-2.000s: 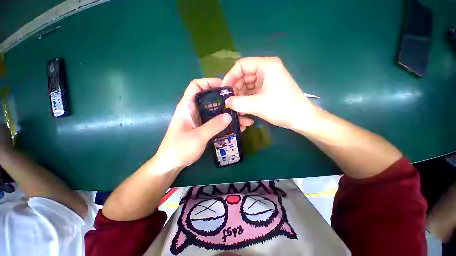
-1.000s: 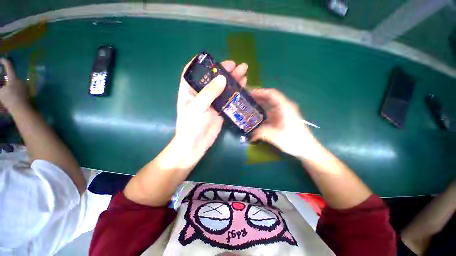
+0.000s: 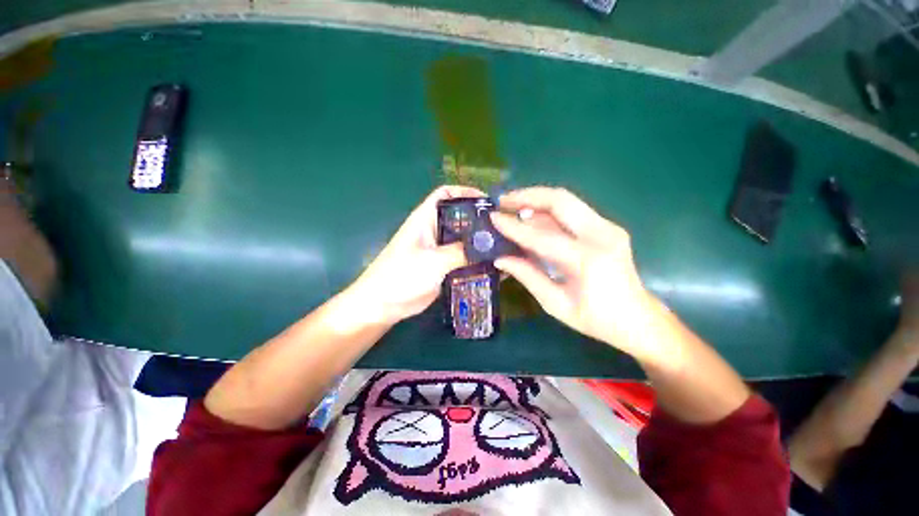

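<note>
My left hand (image 3: 411, 264) holds a black phone body (image 3: 472, 304) upright over the bench, near its front edge. The phone's lower half shows a patterned silver and blue circuit area. A round silver-grey disc (image 3: 484, 242) shows in the upper half, between my hands. My right hand (image 3: 569, 252) is at the phone's upper right side, with its fingers on a dark part there that bears the disc. The right fingertips partly cover the phone's edge. A thin pale tool end by the right hand is too blurred to tell.
An amber tape strip (image 3: 462, 111) lies on the green bench beyond my hands. Another phone body (image 3: 158, 138) lies at the left. A dark slab (image 3: 763, 181) and a small dark item (image 3: 843, 212) lie at the right. A pale divider (image 3: 403, 22) runs along the back. Other people's arms show at both sides.
The phone has turned from tilted to nearly upright and moved slightly down. My right hand has moved from its lower end to its upper right side. The round disc now shows.
</note>
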